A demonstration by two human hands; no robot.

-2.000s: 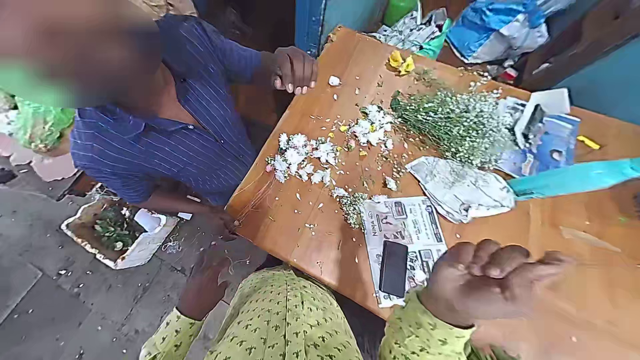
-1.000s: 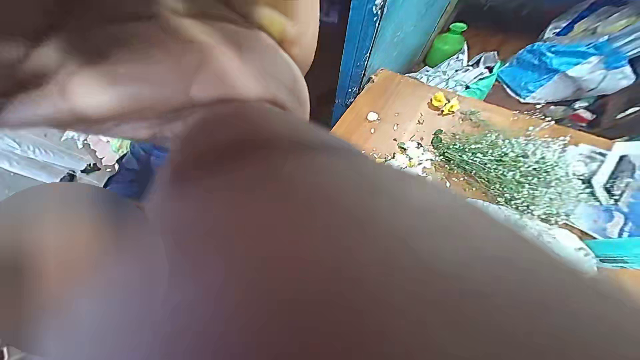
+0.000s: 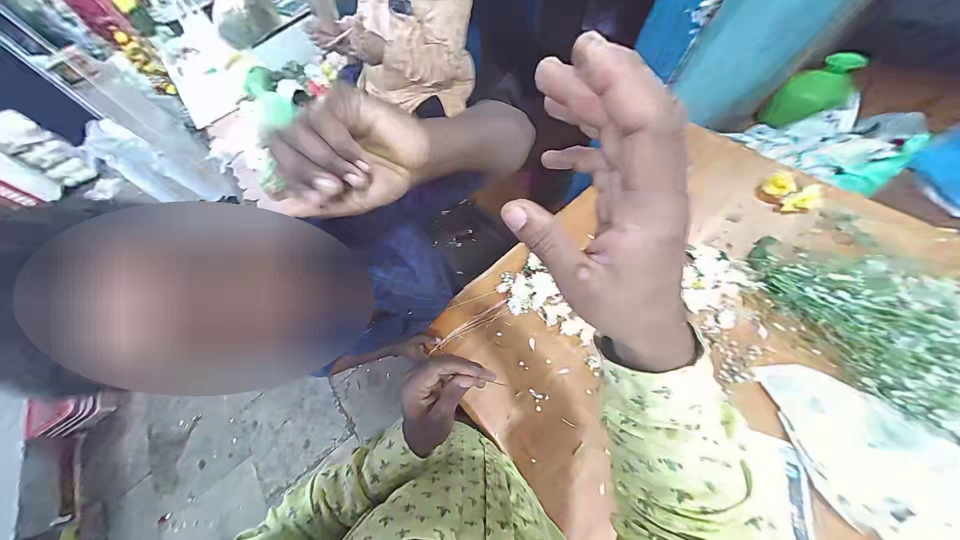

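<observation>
My right hand point(image 3: 622, 202) is raised upright above the wooden table point(image 3: 525, 420), fingers apart and holding nothing. Low by the table's edge, my left hand point(image 3: 439, 394) pinches a thin strand point(image 3: 499, 383), whether thread or needle I cannot tell. White flower heads point(image 3: 536, 296) lie behind my right wrist, with more white blooms point(image 3: 716, 281) to the right. Pale threads point(image 3: 472, 322) cross the table corner beside a co-worker's lower hand point(image 3: 416, 347). That person's other hand point(image 3: 352, 154) is lifted, fingers curled.
The co-worker's blurred head is close at left. A bunch of small white flowers with green stems point(image 3: 862, 322), yellow flowers point(image 3: 791, 193) and a white cloth or bag point(image 3: 877, 457) lie on the table's right. A green bag point(image 3: 814, 88) stands behind.
My right hand, over the newspaper by the phone two seconds ago, is now raised upright. The co-worker's hand has lifted from the table's far edge. The view has shifted.
</observation>
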